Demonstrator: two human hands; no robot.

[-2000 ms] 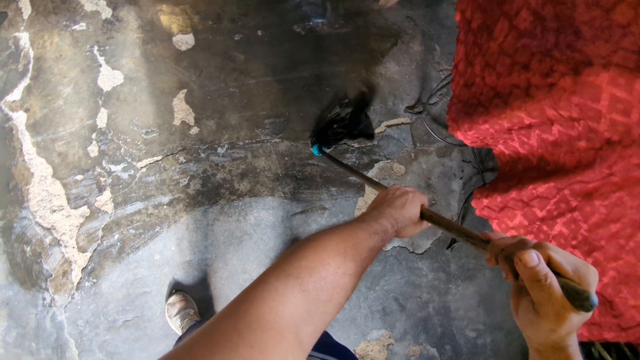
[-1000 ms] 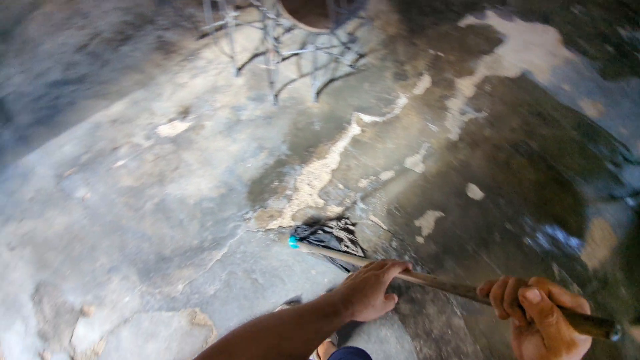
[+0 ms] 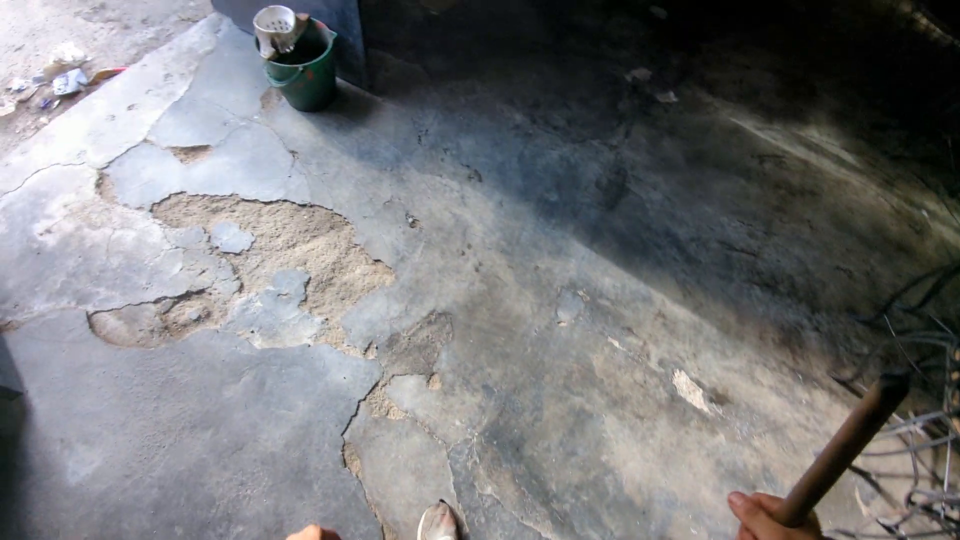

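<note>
At the lower right, my right hand is closed around a wooden pole, whose dark end points up and to the right. Only a small part of my left hand shows at the bottom edge, so what it touches is hidden. The pole's other end, with the mop head, is out of view. A green bucket stands at the upper left, with a white perforated wringer cup on its rim.
Cracked concrete floor has broken patches of exposed sand. Tangled metal wires lie along the right edge. Litter lies beyond the floor's edge at the upper left. The tip of a shoe shows at the bottom.
The view has swung strongly to another part of the floor, bringing in the bucket. The dark mop head and most of my left arm have gone from sight. My right hand still holds the pole.
</note>
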